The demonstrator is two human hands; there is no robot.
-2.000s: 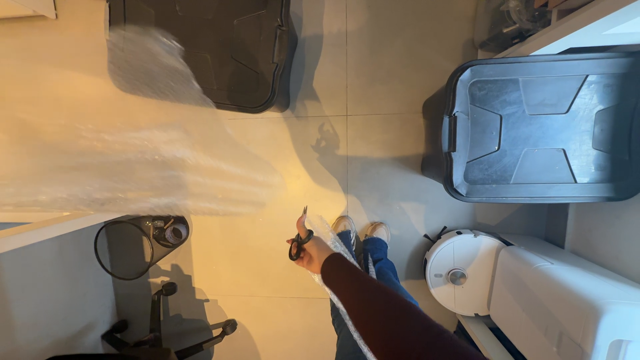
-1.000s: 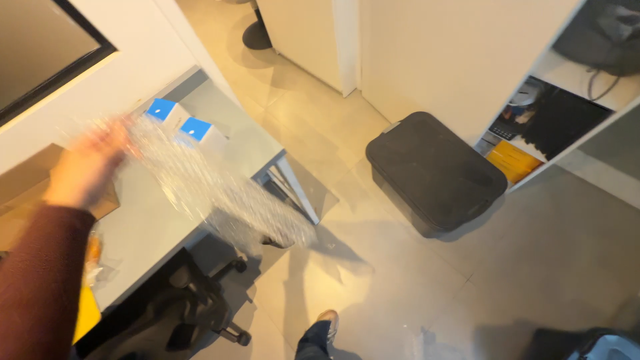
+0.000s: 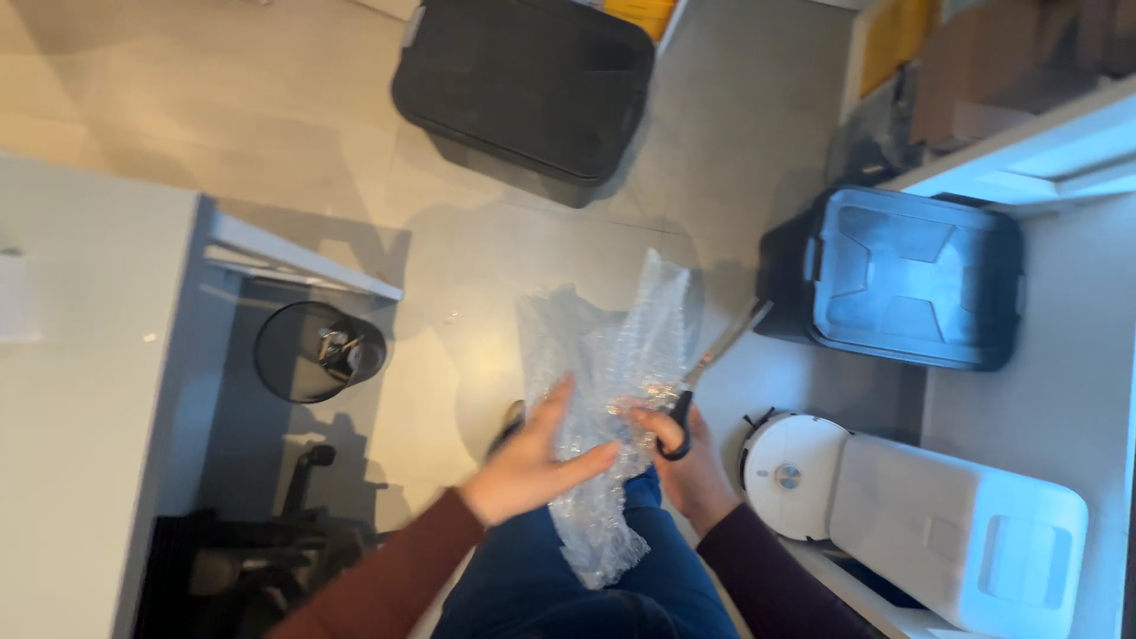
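Note:
A crumpled sheet of clear bubble wrap [image 3: 593, 373] hangs in front of my legs, over the floor. My left hand [image 3: 541, 453] lies against its left side, fingers spread and thumb across the sheet; whether it pinches the plastic cannot be told. On the right side, my right hand [image 3: 682, 453] has its fingers through the black handles of a pair of scissors [image 3: 710, 355], whose blades point up and to the right. The fingertips of that hand also touch the edge of the wrap.
A lidded black bin [image 3: 528, 80] stands ahead, another dark lidded bin [image 3: 914, 275] at the right. Nearer on the right is a white robot vacuum [image 3: 794, 475] with its dock [image 3: 958, 524]. At left are a table [image 3: 89, 373], a round wastebasket [image 3: 297, 399] and a wheeled chair's base [image 3: 302, 479].
The bubble wrap, held out over the table one second ago, now hangs before my legs with both hands at it. The view has swung down and right.

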